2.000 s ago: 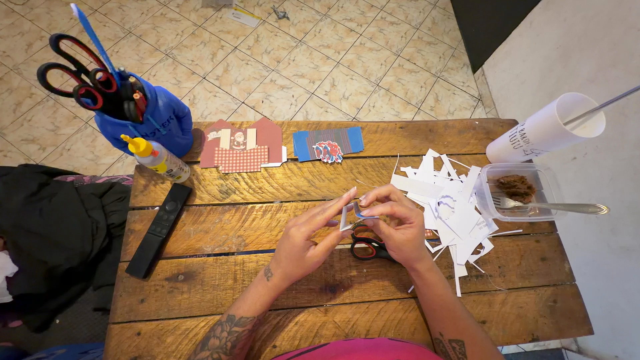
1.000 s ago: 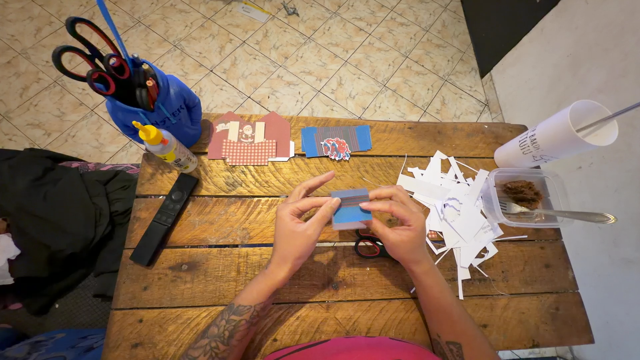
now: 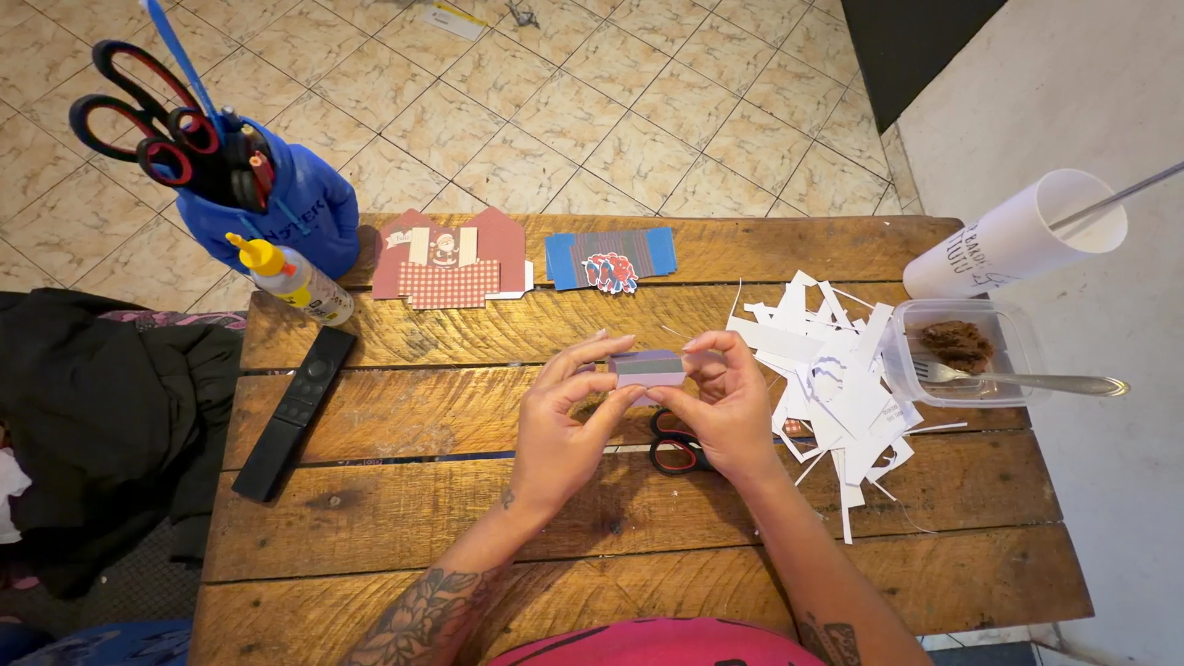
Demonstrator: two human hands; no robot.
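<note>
My left hand (image 3: pixel 572 421) and my right hand (image 3: pixel 721 402) hold a small folded paper piece (image 3: pixel 647 368) between them over the middle of the wooden table. The piece shows purple with a grey band, and the thumbs of both hands meet at its lower edge. Scissors (image 3: pixel 680 444) with black and red handles lie just below, partly hidden by my right hand. Beyond the hands lie a red paper cutout with a Santa figure and checked strip (image 3: pixel 453 282) and a blue and grey striped paper piece (image 3: pixel 606 259) bearing a red figure cutout.
White paper scraps (image 3: pixel 846 370) are heaped right of my hands. Beside them stand a plastic container (image 3: pixel 1008 398) with brown food and a fork, and a white cup (image 3: pixel 999 240). At left are a remote control (image 3: pixel 294 414), a glue bottle (image 3: pixel 301 289) and a blue holder (image 3: pixel 305 199) with scissors.
The piece between my hands showed a blue and grey striped face a second ago; now a purple side with a grey band faces up. Both hands have stayed near the same spot.
</note>
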